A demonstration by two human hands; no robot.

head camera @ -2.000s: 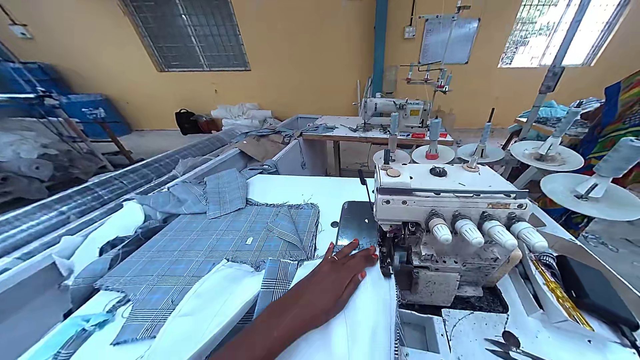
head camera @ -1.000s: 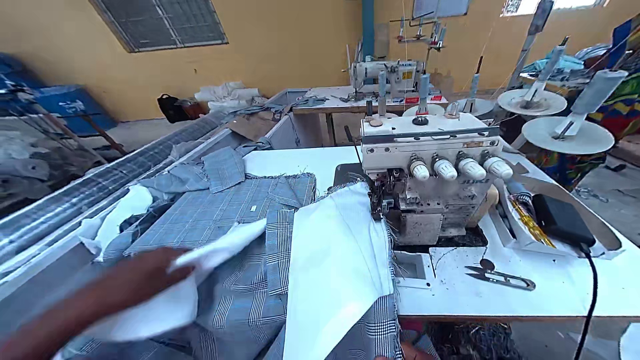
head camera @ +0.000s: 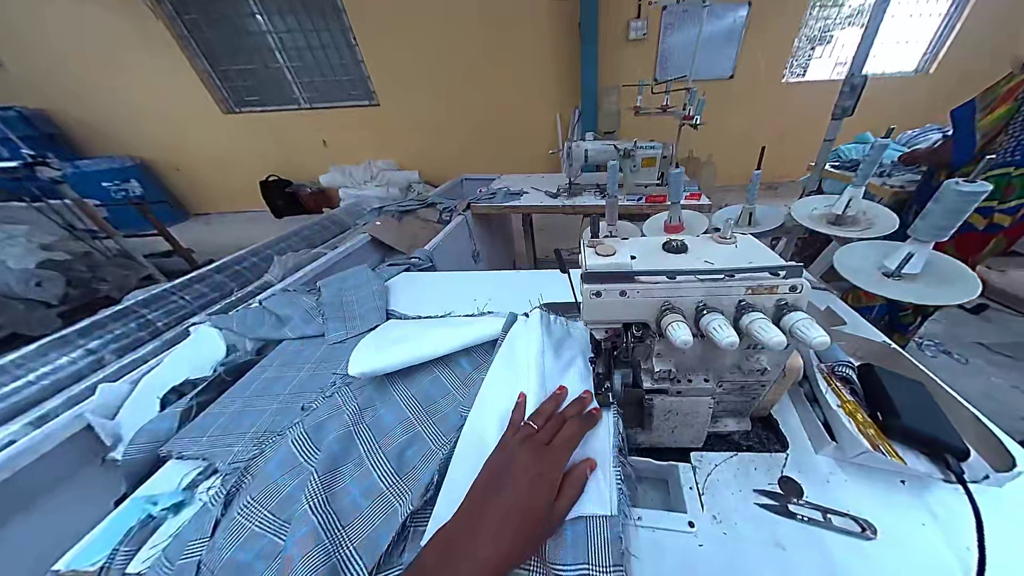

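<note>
My left hand [head camera: 538,464] lies flat, fingers spread, on a white fabric piece [head camera: 500,416] beside the needle area of a white overlock sewing machine [head camera: 692,304]. Under the white piece shows grey-blue plaid fabric [head camera: 360,456], which spreads leftward over the table. A second white piece [head camera: 432,340] lies folded over the plaid, left of the machine. The far edge of the white piece under my hand reaches the machine's presser foot area. My right hand is out of view.
Thread snips [head camera: 824,512] lie right of the machine, near a cardboard tray [head camera: 868,448] holding a black box-shaped item [head camera: 912,412]. Thread cones [head camera: 948,210] stand behind. Another sewing machine [head camera: 616,160] stands on a far table. A person in patterned clothing [head camera: 988,160] is at right.
My left hand, blurred at the left with white fabric one second ago, now rests on the white piece at the machine. The other white piece now lies folded on the plaid.
</note>
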